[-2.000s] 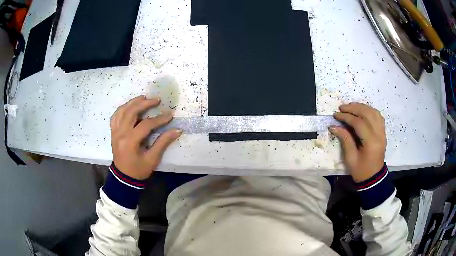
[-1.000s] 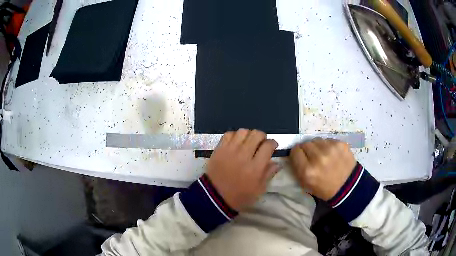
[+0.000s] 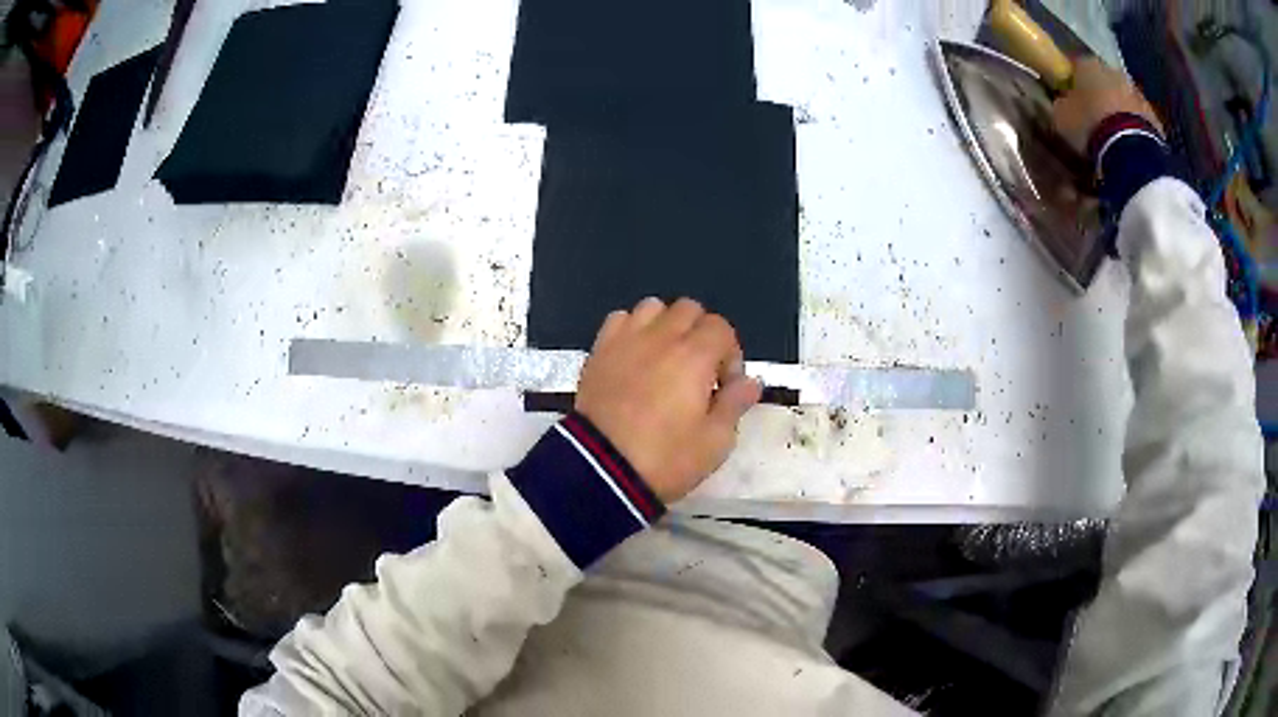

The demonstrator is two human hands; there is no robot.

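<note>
A black fabric piece lies flat on the white table. A long silver metal strip lies across its near end, and a narrow black band shows along the strip's near edge. My left hand rests on the middle of the strip with its fingers bent, covering part of strip and band. My right hand is at the handle of the iron at the far right, its fingers around the rear of the yellow handle. The iron's pointed metal body lies on the table.
Another black piece lies beyond the working piece. A thick black fabric stack and a smaller black piece lie at the far left. Blue hoses and cables are past the right edge. The table's near edge curves before my body.
My right hand has left the strip and moved out to the iron's handle, taking hold of it. My left hand stays on the strip. The whole view has shifted slightly.
</note>
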